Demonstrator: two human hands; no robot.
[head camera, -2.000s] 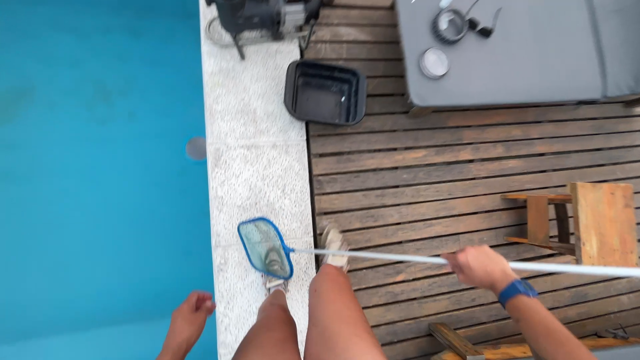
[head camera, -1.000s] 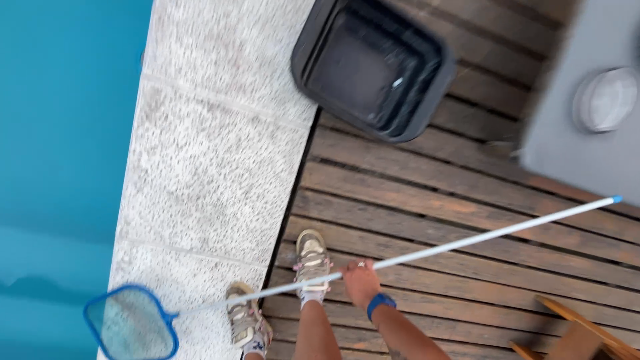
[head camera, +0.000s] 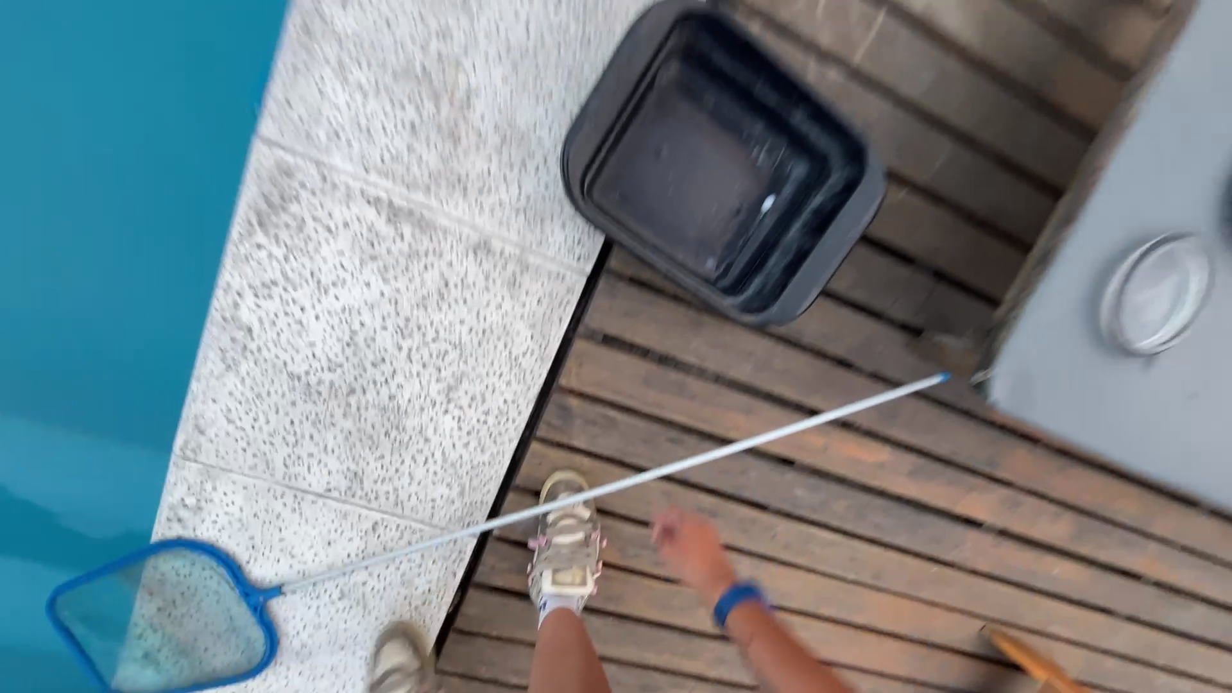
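Observation:
A pool skimmer net with a blue frame (head camera: 192, 616) lies at the lower left, partly over the pool's edge. Its white pole (head camera: 712, 452) runs up to the right across the stone edging and the wooden deck. My right hand (head camera: 691, 544), with a blue band on its wrist, is just below the pole and apart from it, slightly blurred. It holds nothing that I can see, and its finger posture is unclear. My left hand is out of view. One sneaker (head camera: 566, 539) stands on the deck by the pole, and the other (head camera: 399, 659) is at the bottom edge.
Blue pool water (head camera: 115, 241) fills the left side, bordered by speckled stone edging (head camera: 385, 279). A black plastic tub (head camera: 616, 212) sits across the edging and deck. At the right is a grey cushioned surface (head camera: 1088, 385) bearing a round clear dish (head camera: 1157, 294). A wooden piece (head camera: 1030, 659) shows at the bottom right.
My right hand held the pole in both earlier frames and has let go of it. My left hand, seen at the lower left two seconds ago, has left the view. The view has moved closer to the tub.

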